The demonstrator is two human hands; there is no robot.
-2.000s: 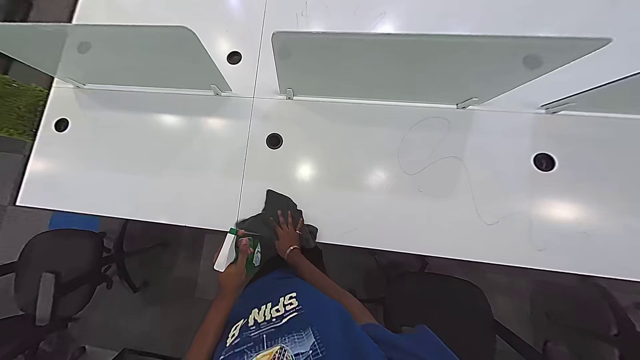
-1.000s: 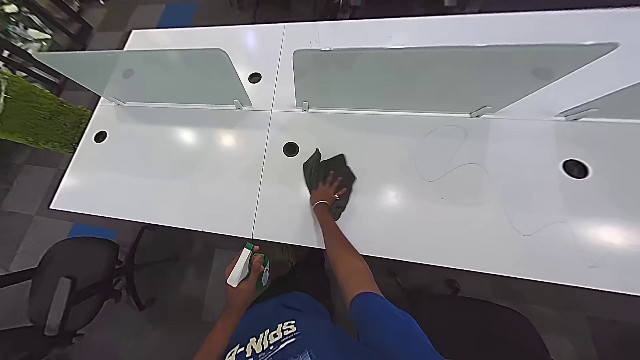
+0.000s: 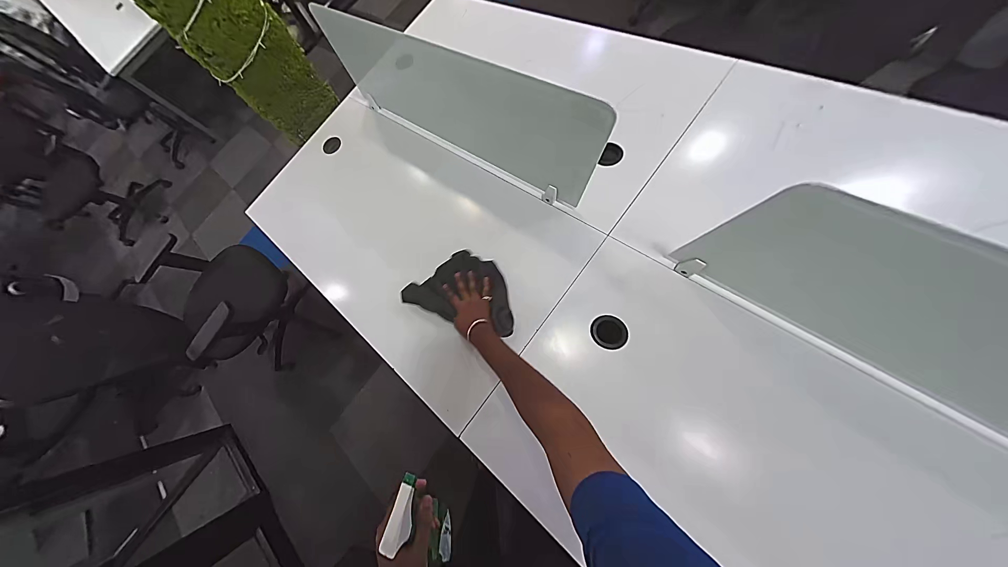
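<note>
My right hand lies flat with spread fingers on a dark cloth, pressing it onto the white desk top left of the seam between two desk sections. A bracelet circles that wrist. Low in the view, off the desk's front edge, my left hand is wrapped around a spray bottle with a white and green trigger head. Part of the bottle is hidden by the fingers.
Frosted divider panels stand along the desk's middle on metal clamps. A black cable grommet sits right of the seam. Office chairs and a black metal frame are at the left. Green artificial turf lies beyond the desk end.
My right hand and the cloth have moved left across the seam onto the left desk section. My left hand still holds the spray bottle. The view has turned and shifted left.
</note>
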